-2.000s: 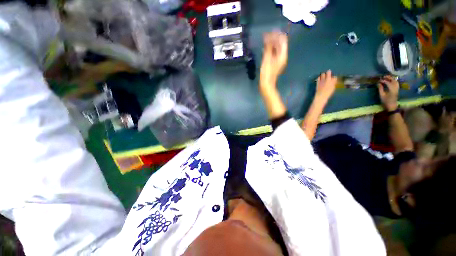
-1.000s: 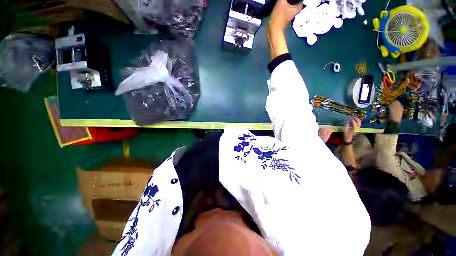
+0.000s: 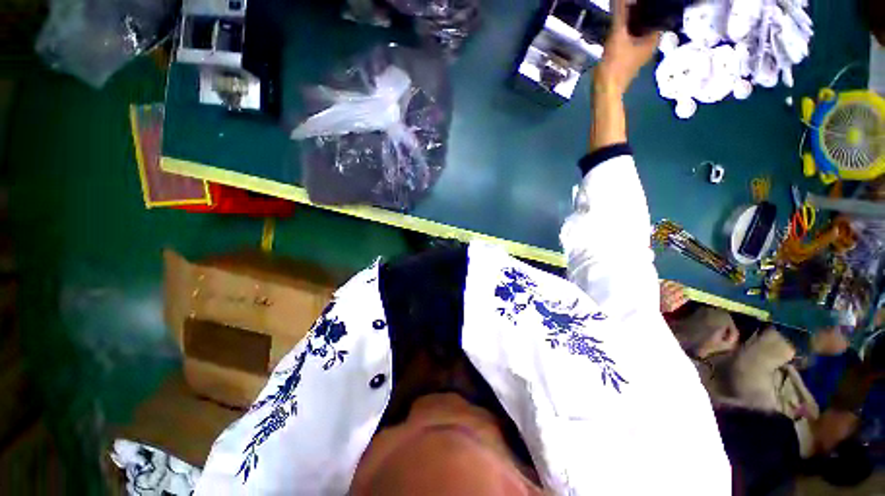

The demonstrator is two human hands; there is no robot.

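My right hand (image 3: pixel 626 58) reaches over the bench near the top edge, its fingers around a black object (image 3: pixel 660 14) partly cut off by the frame. The object lies between a silver-white bench fixture (image 3: pixel 555 60) on a black base and a pile of white plastic parts (image 3: pixel 718 58). What the black object is cannot be told. My left hand is not in view.
A tied clear bag of dark parts (image 3: pixel 374 145) lies near the front edge, with a second fixture (image 3: pixel 228 53) left of it. Right are wire leads (image 3: pixel 699 249), a phone on a round stand (image 3: pixel 752 232), a yellow fan (image 3: pixel 852 136) and co-workers. Below are a carton (image 3: pixel 243 300) and a stool pad (image 3: pixel 175 165).
My right hand, bare and away from the fixture at first, has moved forward to the black object. The left sleeve has left the picture. The view has shifted, bringing the fan and carton into view.
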